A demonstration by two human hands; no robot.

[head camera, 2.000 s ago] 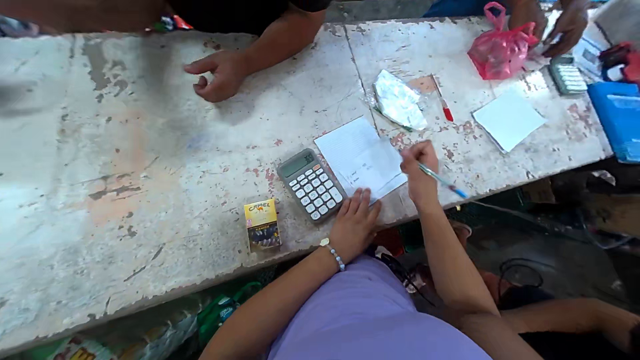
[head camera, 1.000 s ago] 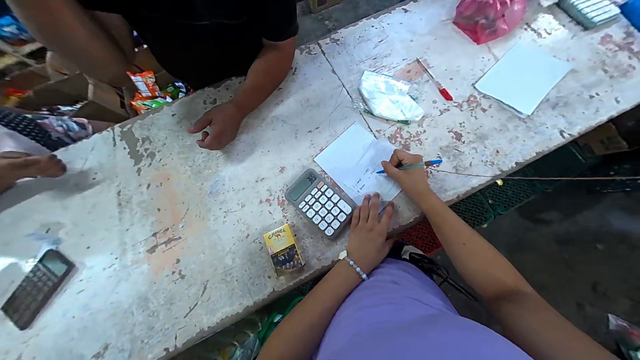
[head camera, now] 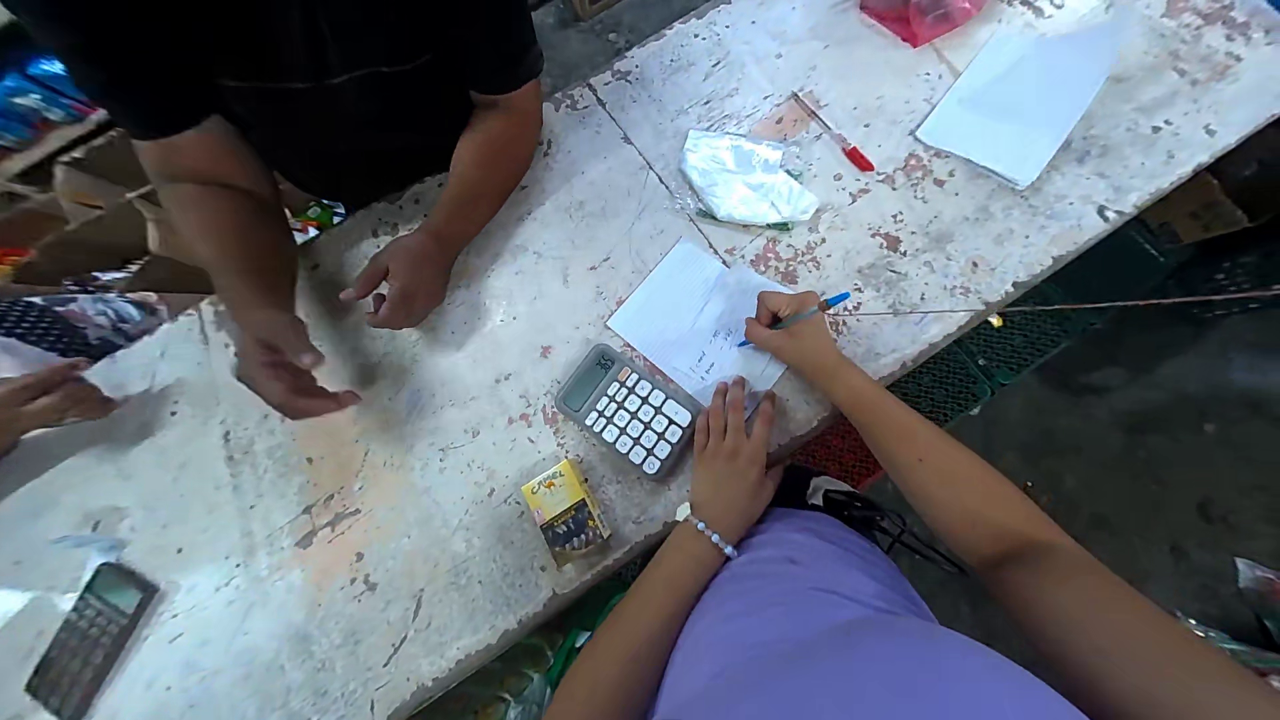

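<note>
My right hand [head camera: 795,330] holds a blue ballpoint pen [head camera: 838,300], its tip at a small sheet of paper [head camera: 735,315] with handwriting. Under that lies a lined sheet [head camera: 660,295]. Flat on the lower edge of the paper rests my left hand [head camera: 735,445], fingers slightly spread, a beaded bracelet on the wrist. Just left of it is a grey calculator [head camera: 628,410] with white keys. A yellow Camel cigarette pack [head camera: 566,512] lies below the calculator, near the edge of the worn counter [head camera: 450,500].
Across the counter a person in black [head camera: 340,90] holds both hands over it; another person's hand [head camera: 50,400] is at far left. A dark calculator [head camera: 92,640], a plastic packet [head camera: 745,178], a red-capped pen [head camera: 835,132], stacked paper [head camera: 1025,95] and a pink bag [head camera: 922,12] also lie there.
The person across now has a second forearm and hand over the counter, where one second ago only one hand rested. My right hand stays at the paper with the pen. The view has shifted left.
</note>
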